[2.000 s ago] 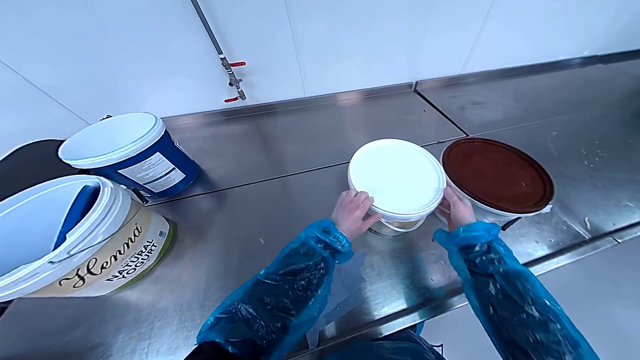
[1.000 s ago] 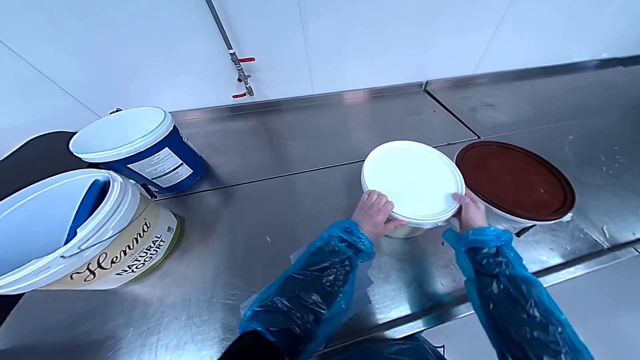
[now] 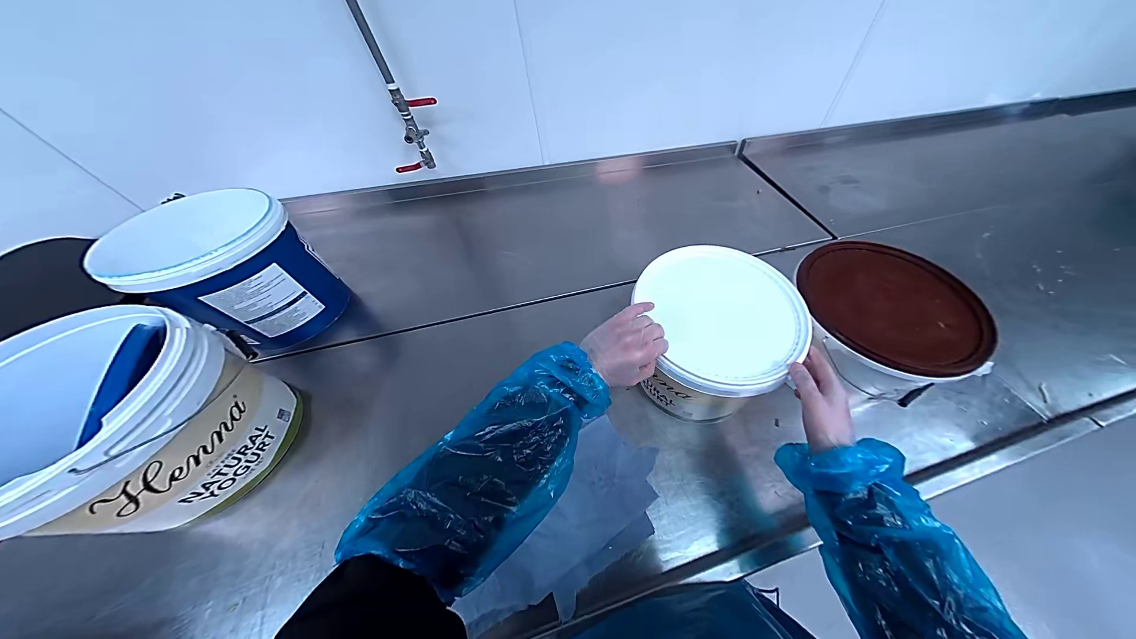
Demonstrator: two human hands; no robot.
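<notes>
A plastic tub with a white lid [image 3: 723, 315] stands on the steel worktop, its printed side partly visible below the lid. My left hand [image 3: 626, 344] is at the lid's left edge, fingers curled against the rim. At the lid's lower right rim is my right hand [image 3: 822, 395], thumb and fingers on the edge. Close on the right stands a white tub with a brown lid [image 3: 896, 306]. Blue plastic sleeve covers are on both forearms. Whether either hand firmly grips the rim is hard to tell.
On the left stand a large yogurt bucket [image 3: 191, 444] with a blue object inside and a blue bucket with a white rim [image 3: 311, 284]. Thin sheets [image 3: 568, 524] lie near the worktop's front edge. A pipe with red-handled valves [image 3: 410, 124] runs down the wall.
My left hand has moved from the lid's near edge up along its left side. The tub's printed side, largely hidden a second ago, now shows.
</notes>
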